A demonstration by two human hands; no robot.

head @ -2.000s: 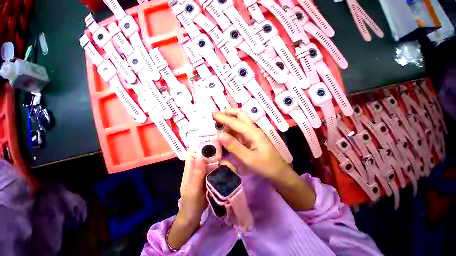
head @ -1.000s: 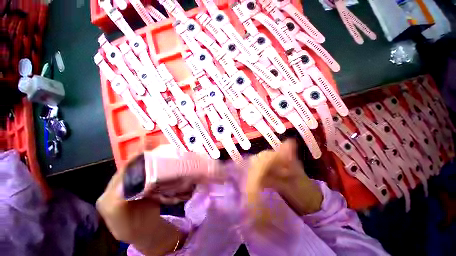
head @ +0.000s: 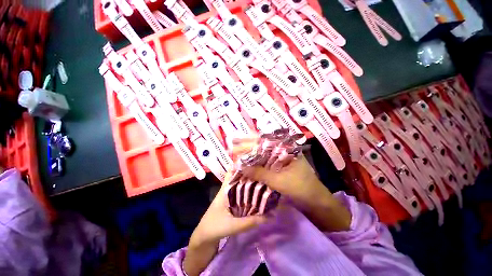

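Note:
My left hand point(head: 218, 218) and my right hand point(head: 302, 186) hold a stack of several smartwatches point(head: 252, 197) side by side in front of my chest. Their dark faces and pale cases show as stripes between the hands. The bunched pink straps point(head: 275, 148) stick up above my right hand, a little blurred. Behind the hands, the red compartment tray point(head: 145, 164) holds many pink-strapped watches lying back up, with dark round sensor windows. Some pockets at its left and front left hold no watch.
A second red tray of pink watches point(head: 383, 207) is at the lower right. A white bottle point(head: 46, 102) and small blue and silver pieces point(head: 56, 148) lie at left. An open box point(head: 426, 19) is at the upper right. A neighbour's sleeve point(head: 24, 210) shows at lower left.
The left hand has moved right from the lower left with its watches, and both hands are now together around the stack. Earlier the hands were apart. Watches from the tray's front middle are gone.

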